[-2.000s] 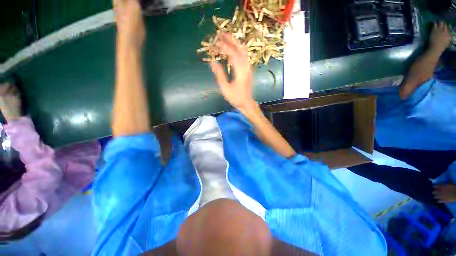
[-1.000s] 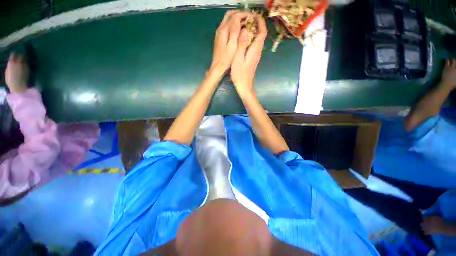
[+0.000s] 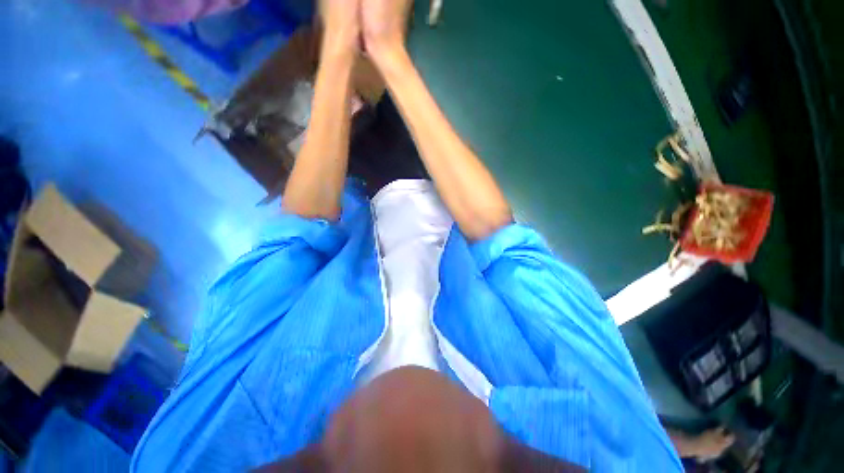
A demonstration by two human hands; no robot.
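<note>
My left hand (image 3: 340, 18) and my right hand (image 3: 384, 22) are close together at the top edge, above the waste carton's side of the bench. Their fingers are cut off by the picture's edge, so what they hold is hidden. The waste carton (image 3: 264, 106), brown with crumpled clear plastic, lies below and left of my hands, partly hidden by my forearms. The red scrap bin (image 3: 761, 226), filled with tan curled release-liner scraps (image 3: 726, 217), stands at the right on the bench. A few loose scraps (image 3: 668, 159) lie beside it.
The green bench (image 3: 555, 139) runs down the right of my body. A white paper strip (image 3: 643, 294) and a black blister tray (image 3: 731, 360) lie near the bin. Another person's hand (image 3: 708, 443) is at lower right. An open brown box (image 3: 60, 296) stands on the blue floor.
The view has turned strongly, putting the bench on the right. My joined hands have moved from the scraps by the red bin to the waste carton's side, far from the bin.
</note>
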